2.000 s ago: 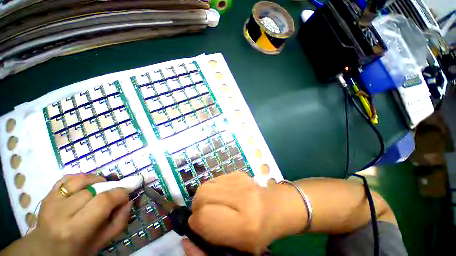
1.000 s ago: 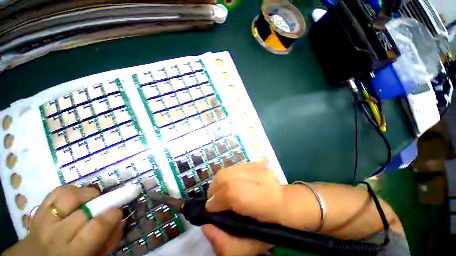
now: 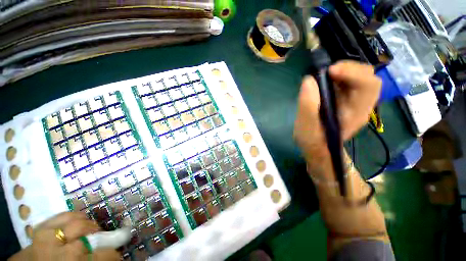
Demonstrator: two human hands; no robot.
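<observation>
Four green-edged PCB panels lie together on the white carrier board. My left hand, blurred and cut off by the lower left edge, rests over the lower left panel. A white sleeve with a green band covers one finger. Whether its fingertips hold anything cannot be seen. My right hand is raised right of the carrier and grips the black soldering iron. The iron points upward; its blurred metal tip is near the solder spool and the black station.
Stacked carriers fill the upper left, with a green item and a white cap beside them. A blue bin with clear plastic, a white device and yellow-handled tool are at right. The iron cable hangs at right.
My right hand has lifted the iron off the lower panels and moved it up and right, turning its tip upward. My left hand has shifted slightly down and left.
</observation>
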